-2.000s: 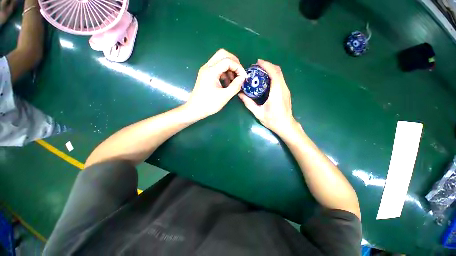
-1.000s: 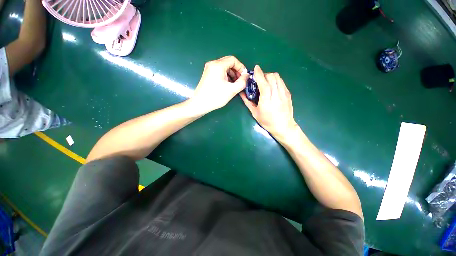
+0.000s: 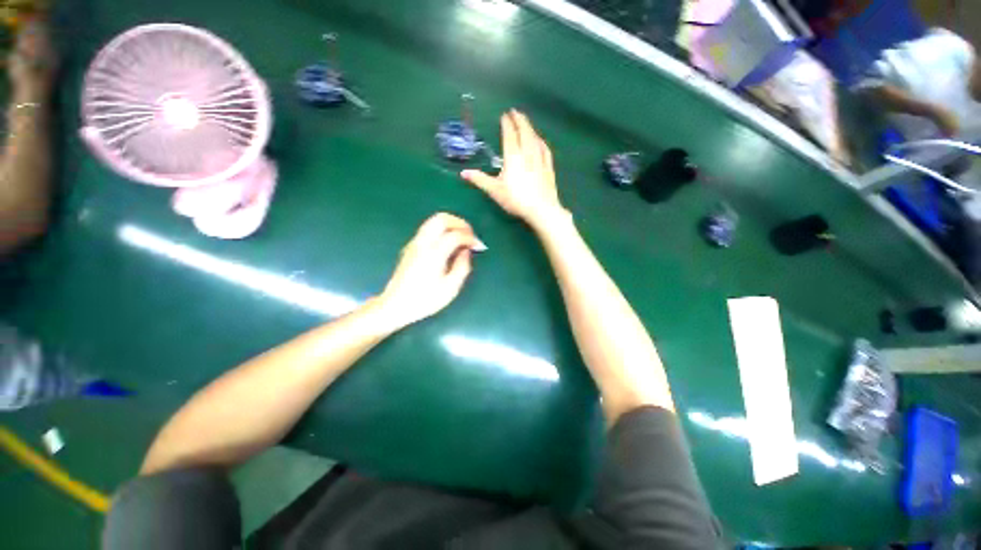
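A round blue-black motor assembly (image 3: 459,141) with a short lead lies on the green surface, ahead of me. My right hand (image 3: 525,174) is beside it on its right, fingers extended and thumb apart, holding nothing visible. My left hand (image 3: 436,269) is nearer to me, above the bench, with its fingers curled together. A small pale tip shows at its fingertips; I cannot tell whether it is a finger cover or a small part.
Other round units lie at far left (image 3: 321,86), right of centre (image 3: 621,169) and farther right (image 3: 721,227). Black housings (image 3: 667,175) lie beyond. A pink fan (image 3: 178,107) stands left; a white strip (image 3: 764,390), clear bag (image 3: 864,397) and blue bin (image 3: 929,462) are right. People show at both sides.
My right hand has let go of the round unit and moved forward, its fingers now extended. My left hand has come apart from it and sits lower. The view has shifted, showing more of the far side.
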